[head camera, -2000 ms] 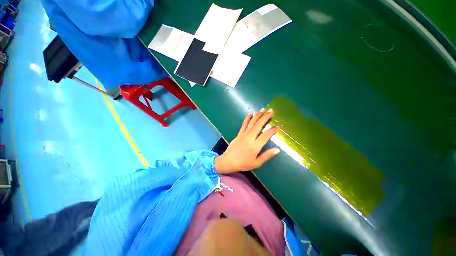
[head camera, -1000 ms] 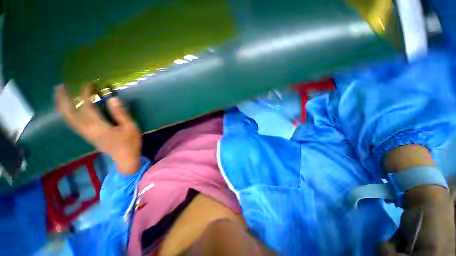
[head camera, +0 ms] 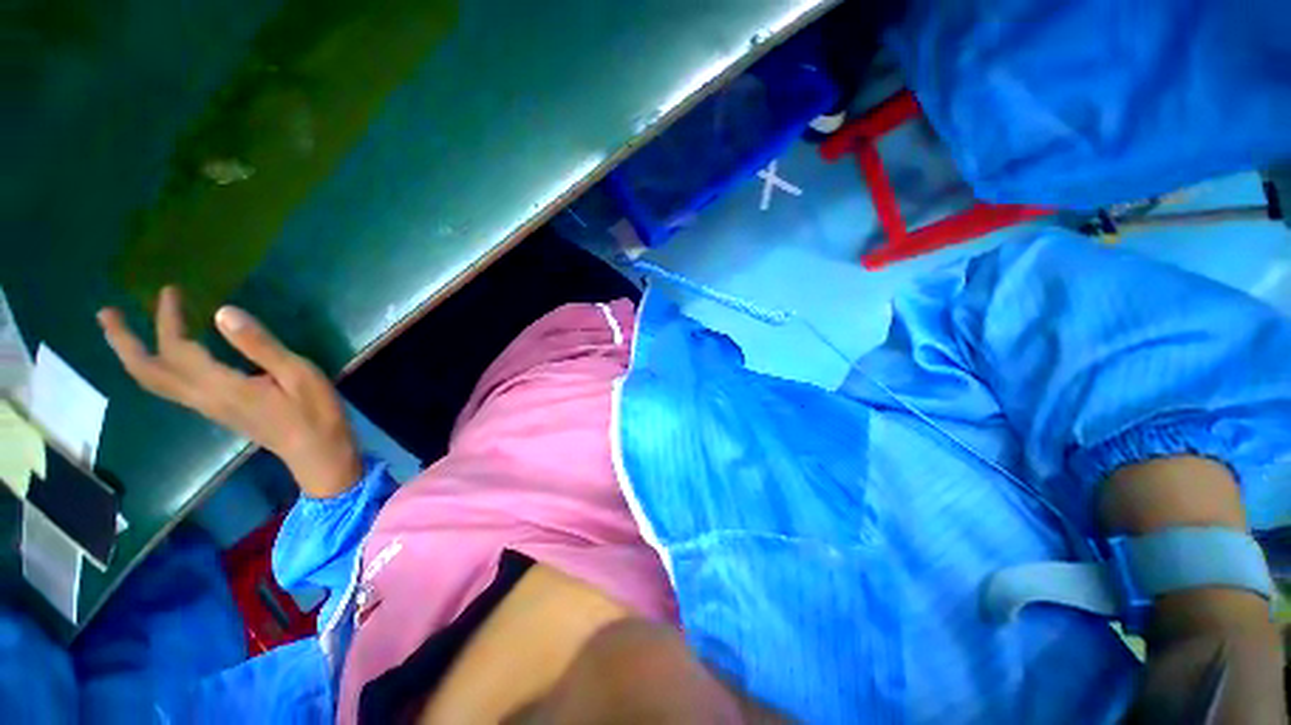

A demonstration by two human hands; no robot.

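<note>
My left hand (head camera: pixel 255 404) is at the left, bare, with its fingers spread and nothing in it. It is over the dark green surface (head camera: pixel 467 184), at the near end of the amber film (head camera: pixel 241 177), which lies flat; whether the fingertips touch it cannot be told. My right hand (head camera: pixel 1189 687) is at the bottom right, dark and cut off by the lower edge. A slim, dark pointed tool, which looks like tweezers (head camera: pixel 1213 691), shows in it. A pale blue strap (head camera: pixel 1196 561) is around the right wrist.
White sheets (head camera: pixel 68 404), a cream sheet (head camera: pixel 20 451) and a black sheet (head camera: pixel 74 507) lie at the far left. A blue bin (head camera: pixel 722 156) and a red stool (head camera: pixel 885 191) stand beyond the surface's edge. Another person's blue sleeve (head camera: pixel 1048 99) is at the top right. A thin cord (head camera: pixel 920 411) crosses my smock.
The view has swung round from the sheets and film towards my body. My left hand was flat on the film's edge and is now spread near its end. My right wrist and part of that hand have come into view.
</note>
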